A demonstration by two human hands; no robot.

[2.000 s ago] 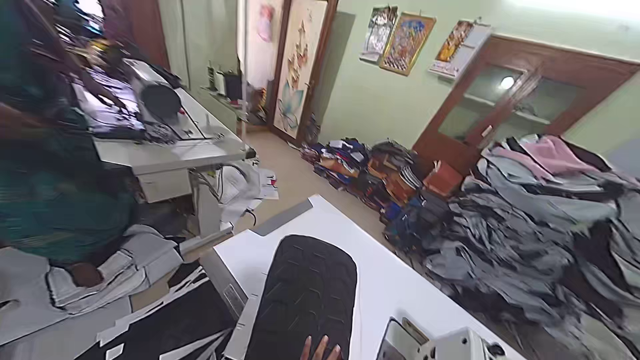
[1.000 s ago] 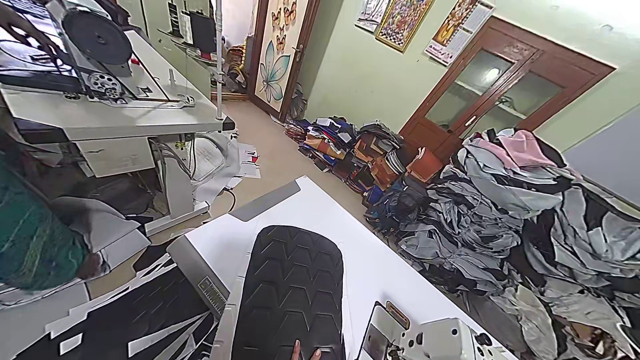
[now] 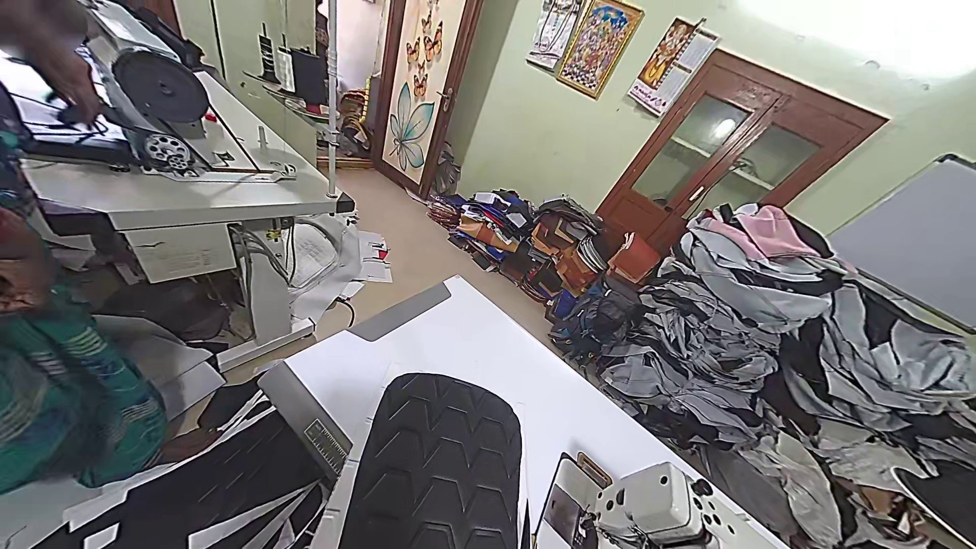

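Note:
A black padded piece with stitched zigzag lines [image 3: 442, 465] lies on the white sewing table [image 3: 457, 343], its rounded end pointing away from me and a pale edge showing along its left side. To its right is the white head of a sewing machine [image 3: 656, 503], cut off by the bottom of the view. Neither of my hands shows in the head view now; the lower part of the black piece runs out of the frame.
At the left, a person's hand [image 3: 72, 84] is at another sewing machine [image 3: 156, 91]. Black and white cut pieces [image 3: 213, 473] lie left of my table. Heaped grey and black fabric [image 3: 709, 343] fills the right side; stacked coloured material [image 3: 526, 236] stands along the wall.
Fingers of one of my hands, seen on the lower part of the black piece in both earlier frames, are now out of view. The view has shifted.

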